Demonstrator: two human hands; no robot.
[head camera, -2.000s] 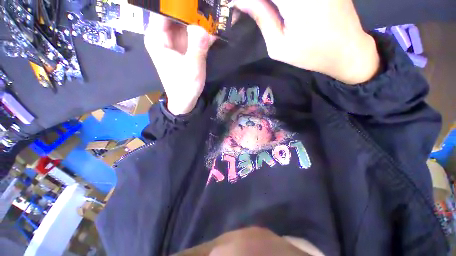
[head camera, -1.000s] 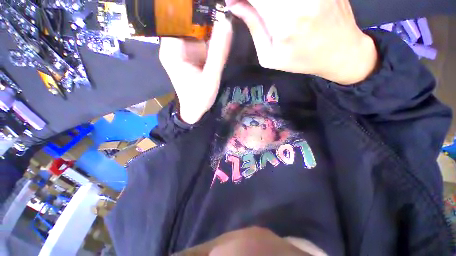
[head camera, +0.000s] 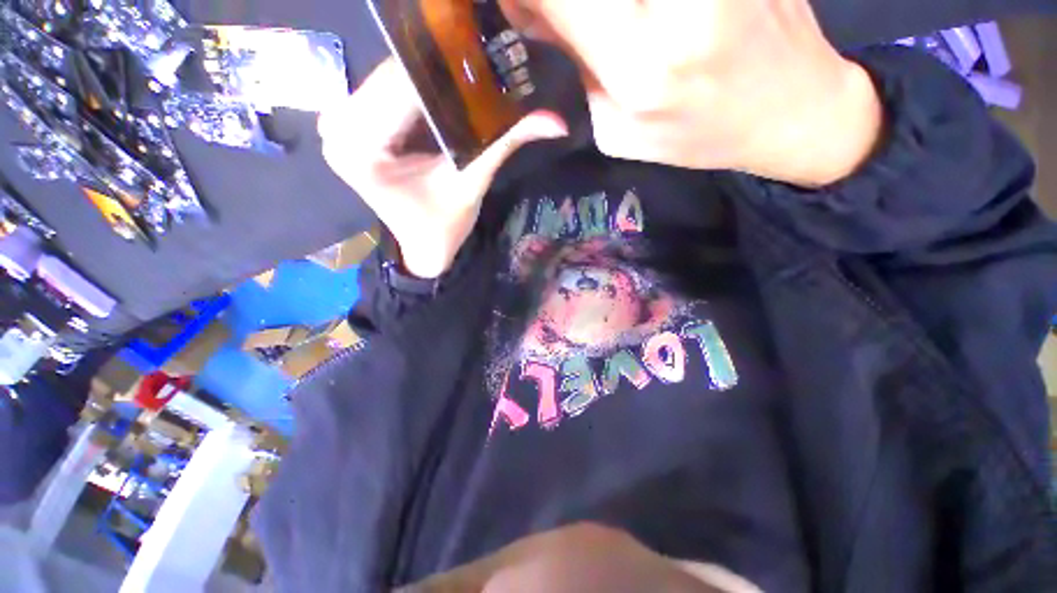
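Note:
A circuit board with an amber panel (head camera: 461, 72) is held at the top of the view, tilted on edge and partly cut off by the frame. My left hand (head camera: 406, 162) grips it from below and from the left, with the thumb along its lower end. My right hand (head camera: 695, 87) is at the board's right side, with its fingertips near the silvery components. Its fingertips are cut off or hidden, so whether they hold a small part cannot be told.
Loose circuit boards (head camera: 110, 116) heap on the dark bench (head camera: 272, 203) at left. Lilac battery packs lie at far left (head camera: 72, 286) and top right (head camera: 985, 58). A blue bin (head camera: 174, 334) and cartons (head camera: 304, 348) are below the bench.
The board has turned from nearly flat to a steep tilt, showing its edge. My left hand has shifted left and its thumb has moved to the board's lower end. My right hand stays beside it.

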